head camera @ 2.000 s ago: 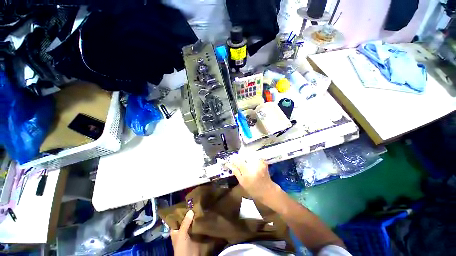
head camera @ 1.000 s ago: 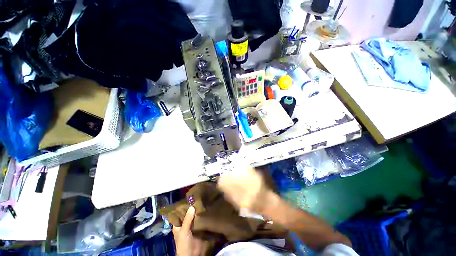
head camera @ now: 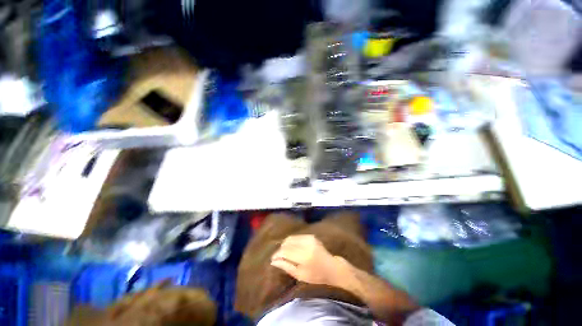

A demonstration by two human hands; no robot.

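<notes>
The view is strongly blurred. My right hand (head camera: pixel 303 258) is over brown cloth (head camera: pixel 258 274) at my lap, its fingers together; whether it grips anything is unclear. Another bunch of brown cloth (head camera: pixel 159 307) lies at the bottom left edge, apart from that hand. My left hand does not show. The grey button-sewing machine (head camera: pixel 332 114) stands on the white table (head camera: pixel 220 172), in front of and above my right hand. No cloth shows under its near end. Buttons cannot be made out.
A pale tray (head camera: pixel 402 143), a yellow item (head camera: pixel 420 105) and a dark thread cone (head camera: pixel 422 132) are right of the machine. A white basket (head camera: pixel 191 118) with a black phone (head camera: pixel 161 106) is left. Blue crates (head camera: pixel 143 274) stand low at left. Another white table (head camera: pixel 542 175) is right.
The camera view has turned left and down. My right hand has moved from the machine's near end down to my lap. My left hand has left view, and brown cloth now shows at bottom left.
</notes>
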